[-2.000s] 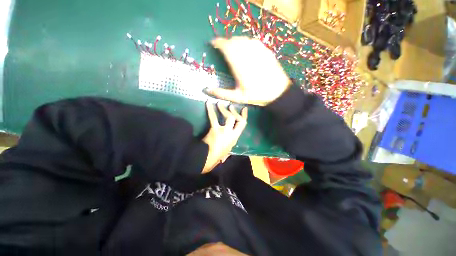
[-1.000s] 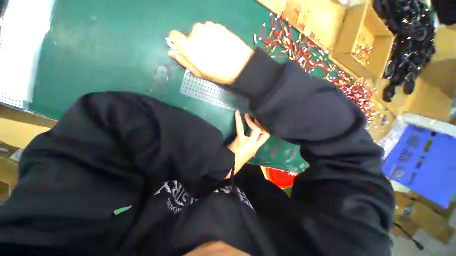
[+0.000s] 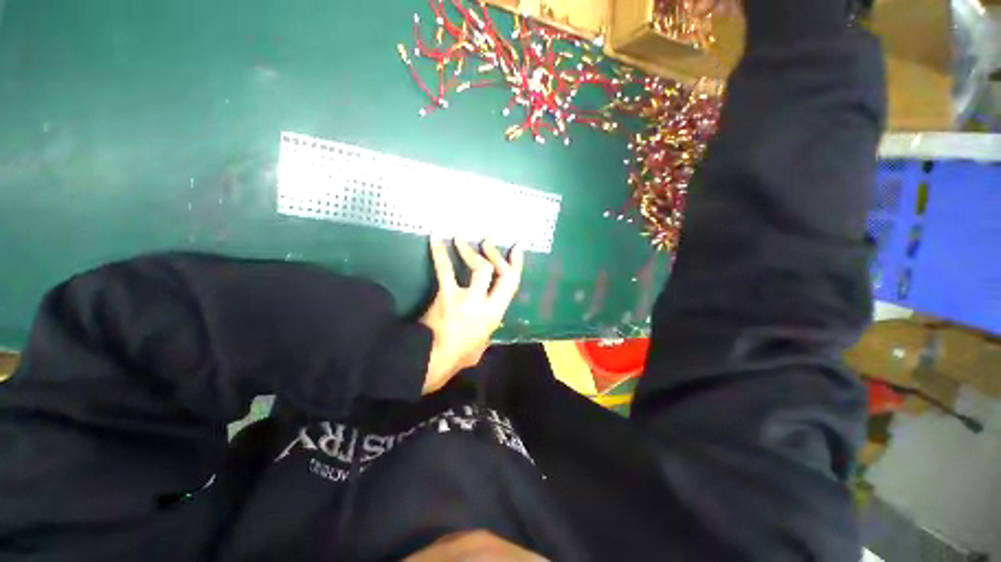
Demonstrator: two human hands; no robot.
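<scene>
The long white dotted strip (image 3: 362, 189) lies flat on the green mat, washed out by glare, with no wired components on it. My left hand (image 3: 474, 307) rests at its near edge, fingers apart, fingertips touching the edge. My right hand (image 3: 719, 7) is at the top edge over the small open cardboard box (image 3: 659, 46), mostly cut off; its fingers and anything in them cannot be made out. Gold pieces show in the box. Red-wired components (image 3: 538, 82) lie loose beyond the strip and join a dense tangled pile (image 3: 665, 159) beside my right sleeve.
A blue plastic crate (image 3: 949, 236) stands at the right beyond my right arm. A red object (image 3: 615, 356) is below the bench's near edge. Cardboard (image 3: 922, 66) is at the upper right, and a dark cable (image 3: 933, 406) is at the lower right.
The row of wired components along the strip's far edge is gone. My right hand has moved from the strip, out over the mat on the left, then to the cardboard box. My left hand stays at the strip.
</scene>
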